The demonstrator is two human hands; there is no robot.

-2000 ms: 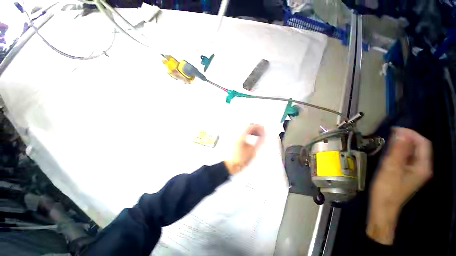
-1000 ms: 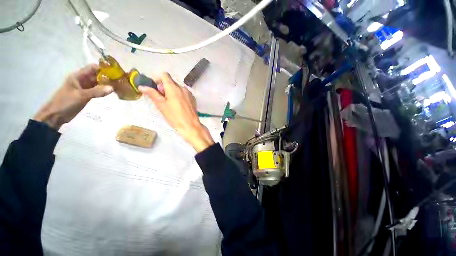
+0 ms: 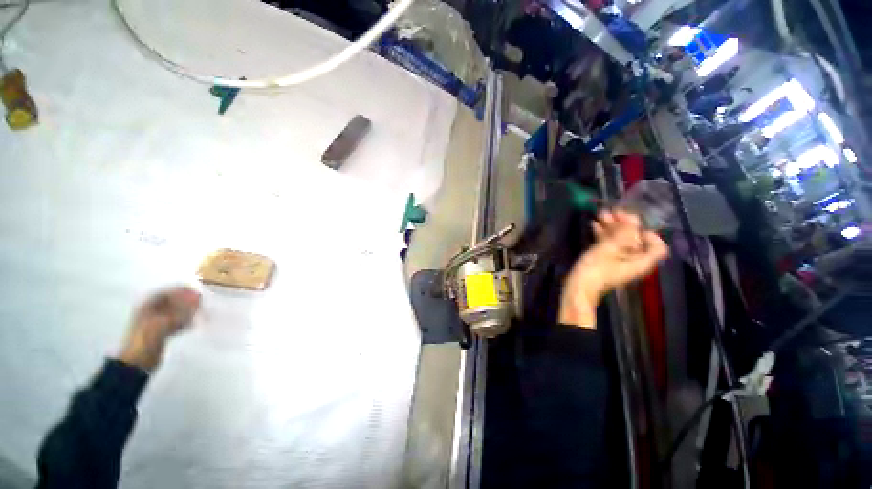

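Note:
The grey cutting machine with a yellow band stands upright at the table edge, its dark base plate on the beige border. My right hand is raised right of it, beyond the table, fingers closed around what looks like the machine's cord; a blurred grey plug and green tie show beside it. The yellow socket lies apart at the far left. My left hand is blurred over the white marker paper, fingers curled, with nothing visible in it.
A yellow-tan block weight, a dark metal weight and green clamps are on the paper or its edge. A pale supply cable loops over the far part. A metal rail and hanging clothes are at the right.
The plug has come out of the yellow socket, which now lies farther left. My right hand has swung right past the machine; my left has let go of the socket. The cord no longer crosses the paper.

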